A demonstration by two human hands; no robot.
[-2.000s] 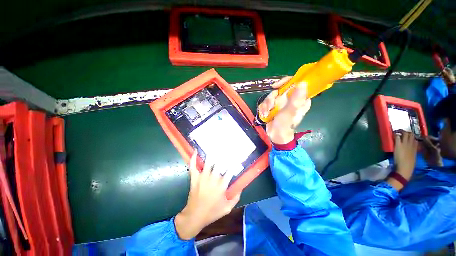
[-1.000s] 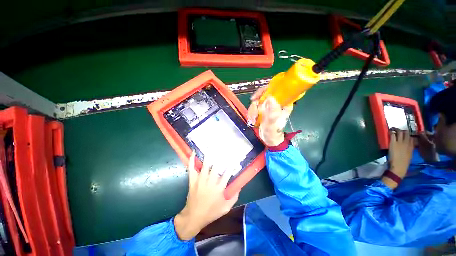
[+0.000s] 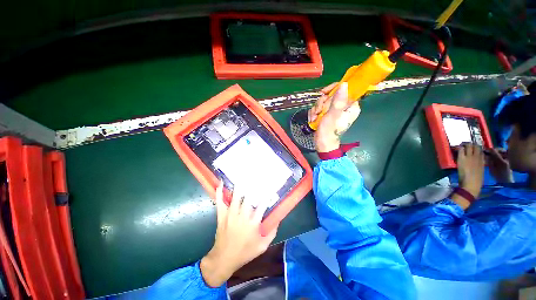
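An opened tablet (image 3: 264, 137) lies tilted in a red-orange foam frame (image 3: 203, 114) on the green bench. Its pale battery (image 3: 253, 167) glares, and the mainboard (image 3: 220, 130) shows at the upper left end. My left hand (image 3: 238, 225) rests on the lower edge of the frame and tablet, fingertips over the battery's lower part. My right hand (image 3: 336, 120) grips the yellow-orange electric screwdriver (image 3: 369, 75) right of the frame. The tool points down at the round speckled screw dish (image 3: 302, 130); its tip is not clearly visible.
Stacked red frames (image 3: 41, 217) stand at the left bench edge. Behind the worn white rail (image 3: 147, 117), framed tablets (image 3: 267, 71) lie on the green belt (image 3: 129, 64). A black cord (image 3: 405, 129) loops at right. Another person's hands (image 3: 470, 170) work on a framed tablet (image 3: 436, 137).
The screwdriver and my right hand have moved from the tablet's right edge to the dish, which now shows. My left hand stays on the frame, which appears slightly further left.
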